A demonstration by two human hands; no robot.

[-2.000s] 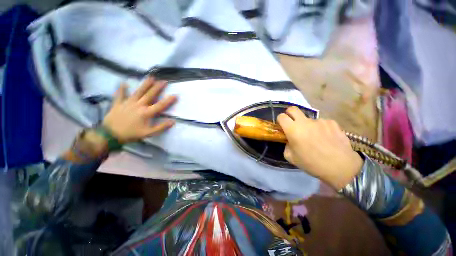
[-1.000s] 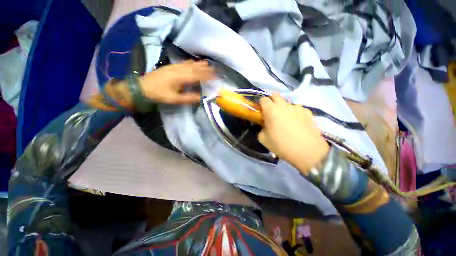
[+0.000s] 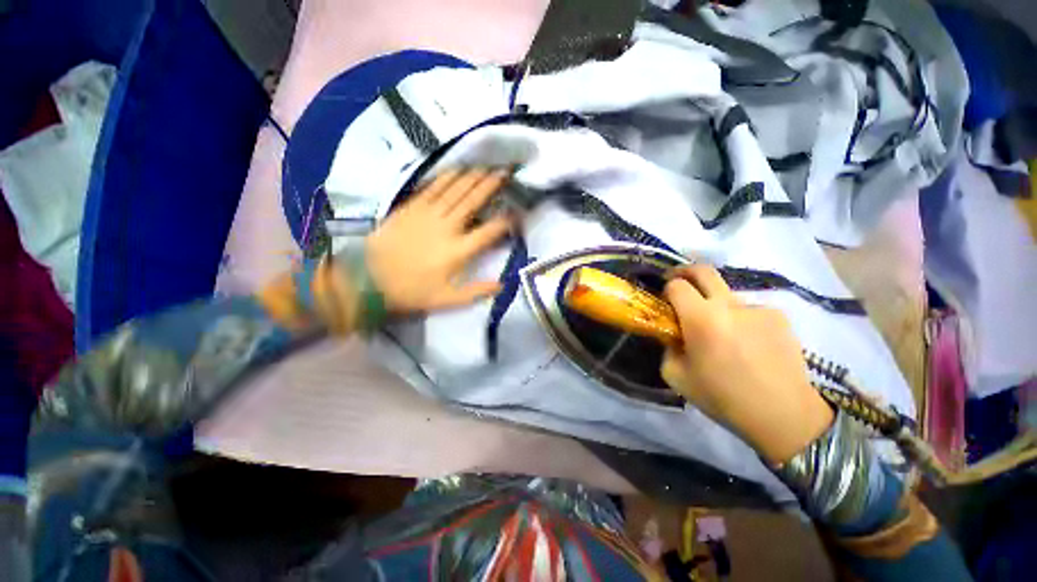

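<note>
The pale blue-grey garment piece (image 3: 455,355) with dark bands lies over the navy padded board (image 3: 324,136), whose rounded end shows at the upper left. My left hand (image 3: 438,244) lies on the cloth with its fingers apart, slightly blurred, holding nothing. My right hand (image 3: 739,352) grips the orange-yellow handle of the steam iron (image 3: 614,347). The iron rests on the pale cloth, its pointed tip toward my left hand. Its underside is hidden. A dark speckled panel (image 3: 586,34) shows at the cloth's top edge.
Crumpled pale cloth with black stripes (image 3: 841,102) lies at the far right. A blue bin (image 3: 171,171) with white and maroon cloth stands at the left. The hose (image 3: 870,409) runs right from the iron. A pink-red pad (image 3: 946,375) and smooth pale cloth (image 3: 995,284) are at the right.
The garment piece has been shifted and rearranged, uncovering the board's rounded end. Since a second ago, my left hand has moved right and down onto the cloth, and the iron has moved slightly right and down.
</note>
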